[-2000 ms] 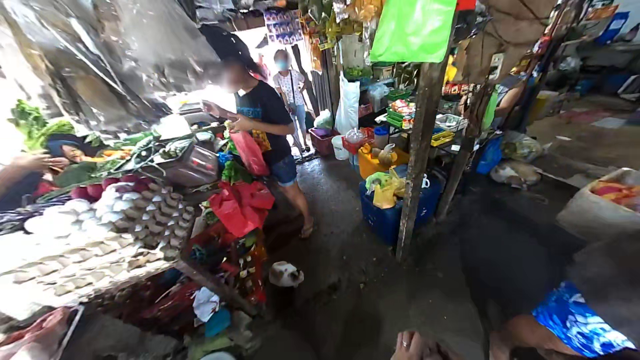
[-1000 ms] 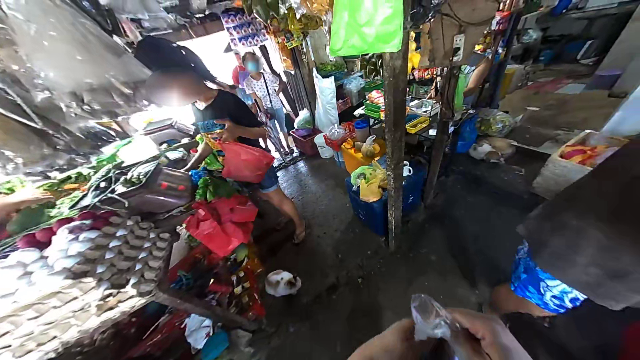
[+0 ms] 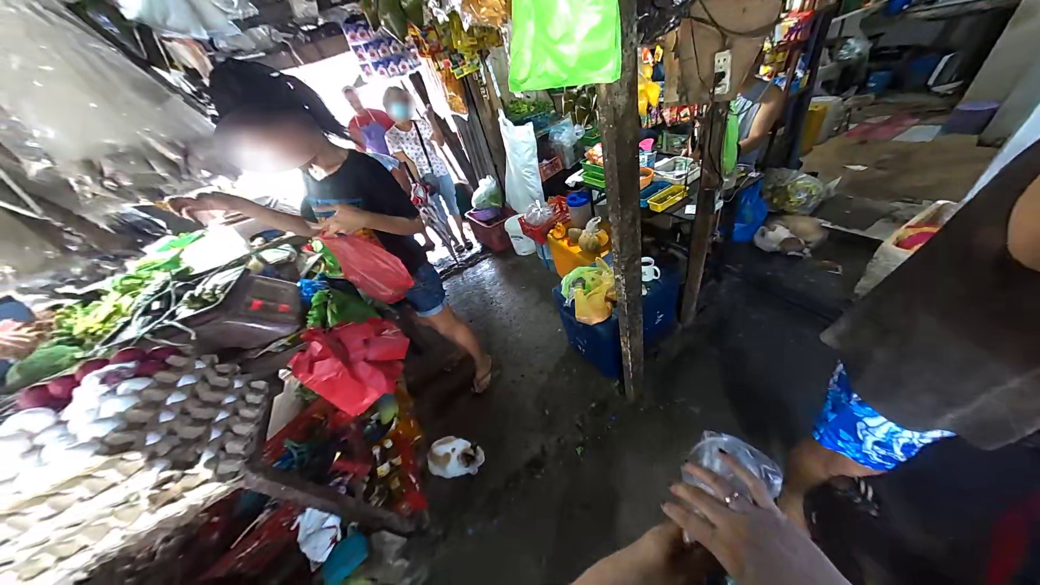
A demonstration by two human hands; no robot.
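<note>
A clear plastic bag (image 3: 751, 463) is held between my two hands near the bottom of the view, right of centre; what is inside it cannot be made out. My right hand (image 3: 735, 516), with a ring on one finger, lies over the near side of the bag with its fingers slightly spread. Lower and to the left, my left hand (image 3: 662, 556) is curled against the bag's base, partly covered by the right hand.
Egg trays (image 3: 187, 414) and vegetables (image 3: 122, 296) fill the stall at left, where a person (image 3: 366, 191) holds a red plastic bag (image 3: 370, 264). A cat (image 3: 455, 457) lies on the floor. A wooden post (image 3: 621, 203) stands beside a blue container (image 3: 593, 337). Another person (image 3: 934, 325) is close at right.
Two seconds ago only fingertips showed at the bottom edge; now both my hands and the clear bag are in view. The person at the stall has stretched an arm out over the vegetables.
</note>
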